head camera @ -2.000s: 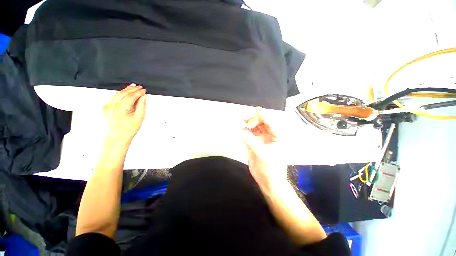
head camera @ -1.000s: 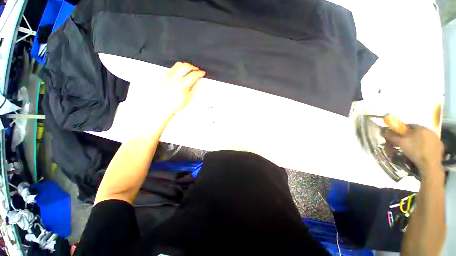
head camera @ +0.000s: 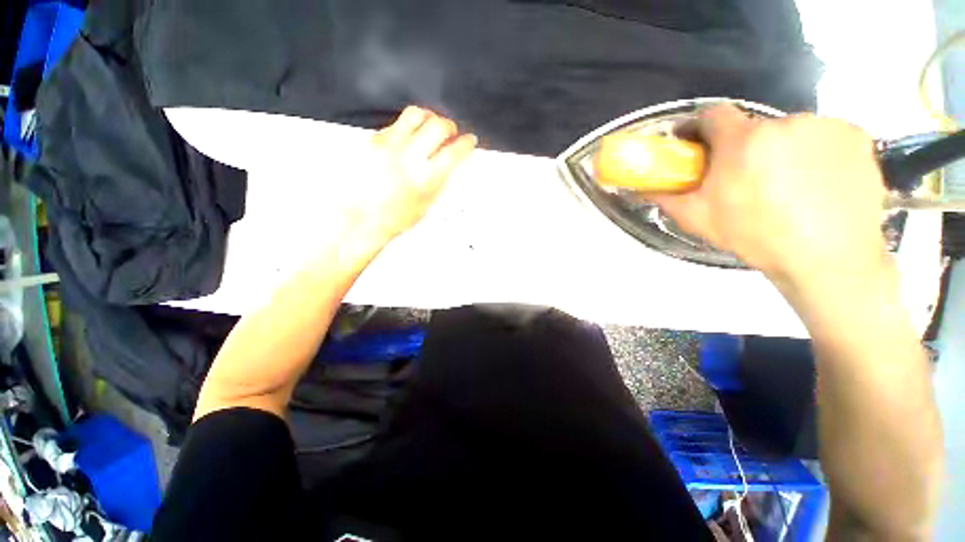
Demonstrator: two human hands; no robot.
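A black garment (head camera: pixel 508 64) lies along the far side of the white pressing table (head camera: pixel 476 244). A faint whitish haze shows over it. My left hand (head camera: pixel 415 159) rests at the garment's near edge, fingertips on the cloth; whether it pinches the edge cannot be told. My right hand (head camera: pixel 772 180) grips the orange handle of the steam iron (head camera: pixel 645 217). The iron's pointed tip faces left, at the near edge of the cloth. Its rear is partly hidden by my hand.
Crumpled black cloth (head camera: pixel 127 212) hangs at the table's left end. A black cord (head camera: pixel 926 159) and a pale yellow hose (head camera: pixel 931 79) run at the right. Blue crates (head camera: pixel 111 471) stand on the floor at lower left, and another blue crate (head camera: pixel 698 445) is below the table's near edge.
My right hand was empty, then took the iron's handle and has brought the iron leftward to the garment edge. My left hand stays at the edge, now slightly further right along it.
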